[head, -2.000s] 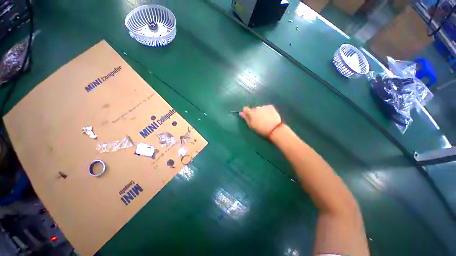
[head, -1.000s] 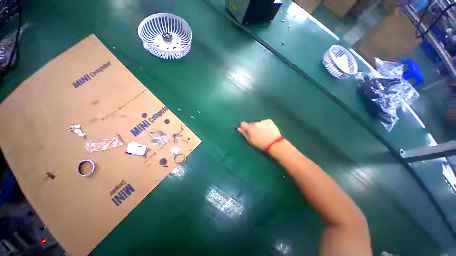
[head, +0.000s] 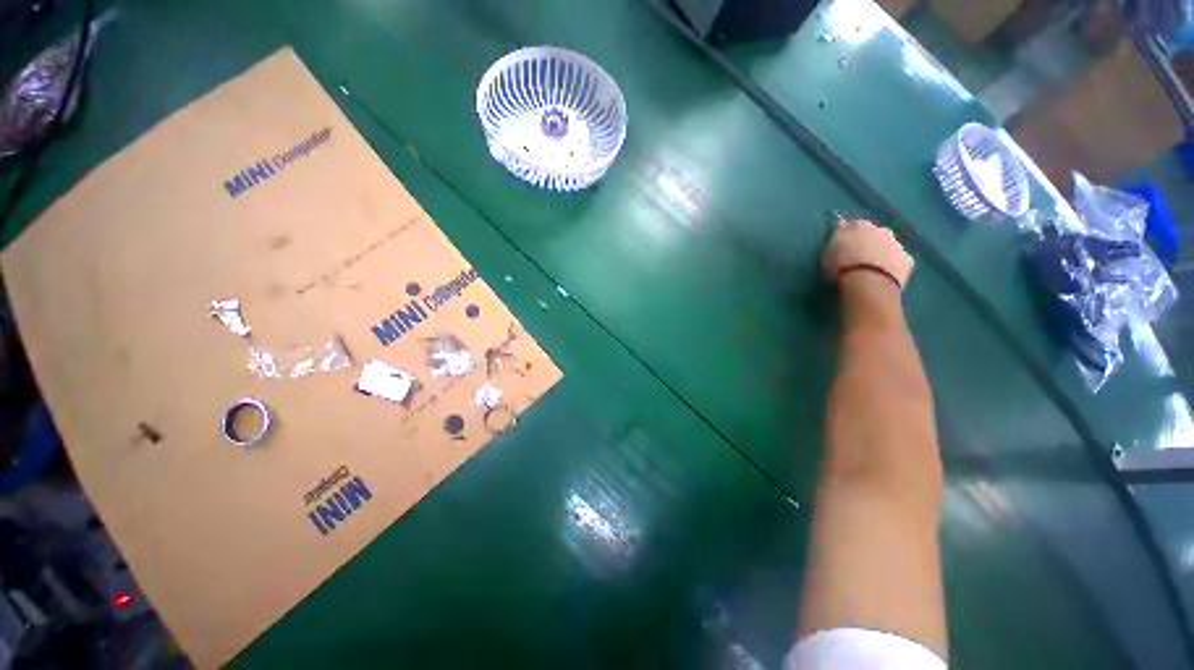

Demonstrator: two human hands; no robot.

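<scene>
My right hand (head: 868, 251) is over the green belt right of the middle, its arm coming from the bottom edge. The fingers are closed together, with a tiny thin part (head: 838, 219) at the fingertips, too small to name. A white round slotted fan housing (head: 553, 121) stands open side up on the belt, left of my hand and apart from it. It has a metallic hub in its centre, and no blade can be made out in it. My left hand is out of the picture.
A cardboard sheet (head: 170, 275) at left bears a ring-shaped roll (head: 246, 422), a white block (head: 385, 381) and small plastic scraps. Another slotted housing (head: 979, 173) and a clear bag with dark contents (head: 1106, 282) are at far right. A metal bar (head: 1155, 459) juts in at the right edge.
The fan housing has moved nearer and rightward past the cardboard sheet. My right hand has moved away from me and to the right, with its fingers still closed.
</scene>
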